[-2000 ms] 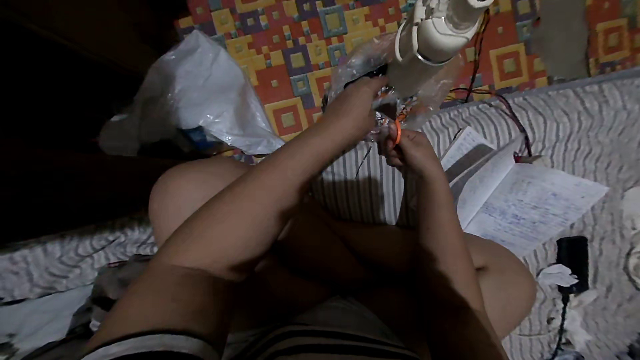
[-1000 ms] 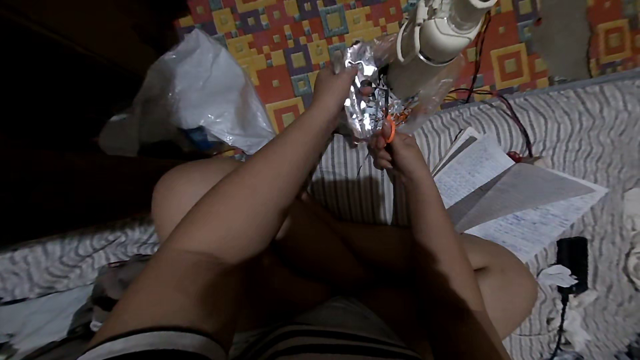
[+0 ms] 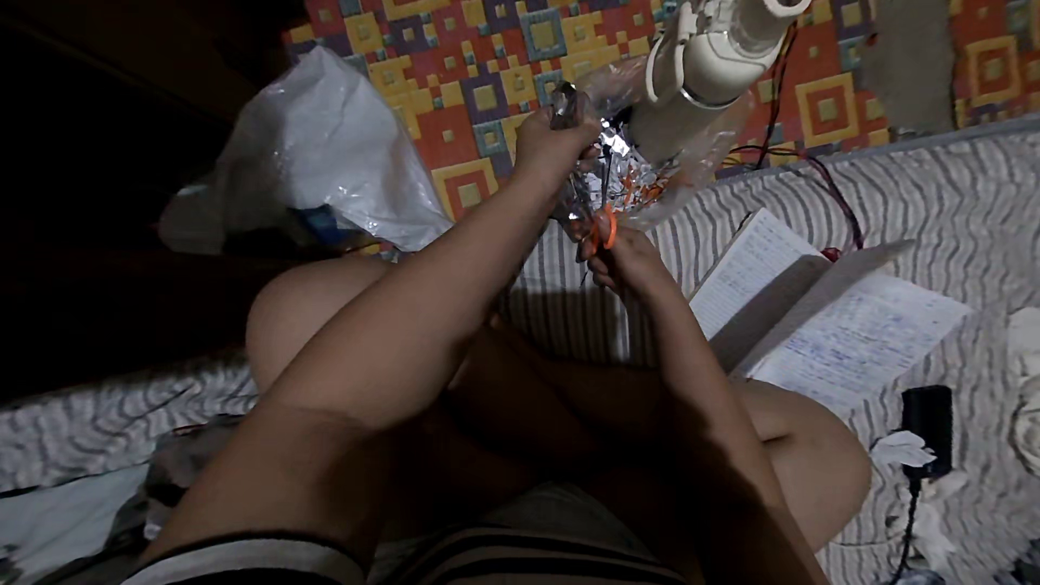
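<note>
My left hand [image 3: 556, 142] is closed on a silvery plastic wrapper [image 3: 575, 199], which hangs down toward my other hand. Orange-handled scissors [image 3: 604, 229] are in my right hand [image 3: 621, 256], their blades pointing up beside the wrapper. Just beyond them lies a clear plastic bag [image 3: 703, 162] with many small cut pieces [image 3: 630, 180] in silver, white and orange. The blade tips are hard to make out among the shiny pieces.
A cream-coloured appliance [image 3: 723, 61] stands behind the bag, near dark cables [image 3: 837, 195]. To the right, an open notebook [image 3: 853, 341] with handwriting and a black adapter [image 3: 926, 431] lie on striped cloth [image 3: 975, 203]. At left is a white plastic bag [image 3: 325, 154].
The wrapper was spread out and bright at my left hand one second ago; now it is bunched and darker. Cut pieces in the clear bag show more plainly. A notebook page has shifted.
</note>
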